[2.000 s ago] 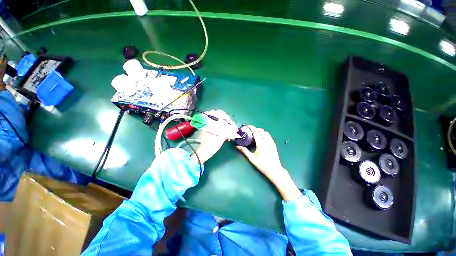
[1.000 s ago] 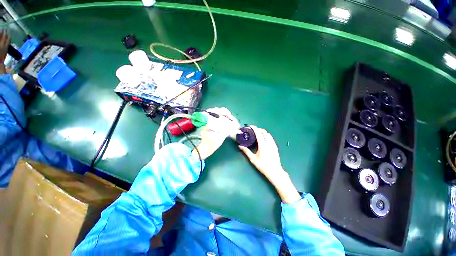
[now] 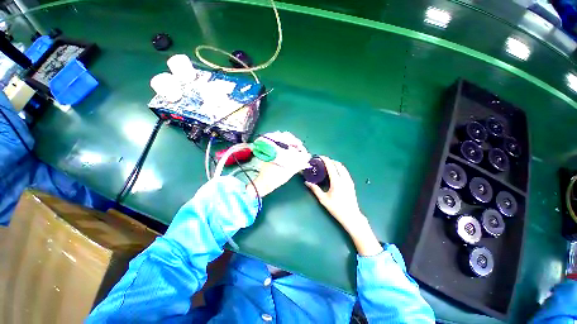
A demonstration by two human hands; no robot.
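Observation:
My left hand (image 3: pixel 284 163) is closed around a dispensing syringe with a green adapter (image 3: pixel 264 150) at its rear. The syringe tip is at the face of a round black part (image 3: pixel 314 171); whether it touches is too small to tell. My right hand (image 3: pixel 338 191) holds that part by its rim, face up. A red bottle (image 3: pixel 234 155) shows beside the green adapter, partly hidden by the hose and my left hand. A pale hose (image 3: pixel 219 166) loops back from the syringe.
A black divided tray (image 3: pixel 436 253) with several round parts is at the right. A controller box (image 3: pixel 243 120) with white cups (image 3: pixel 167 86) stands at centre left. Blue bin (image 3: pixel 73 83) and carton (image 3: pixel 57 253) are left. A blue sleeve (image 3: pixel 557 305) shows lower right.
The view has shifted slightly. The syringe has turned a little in my left hand, its green end lower and nearer my hand. The blue sleeve at lower right has come into view.

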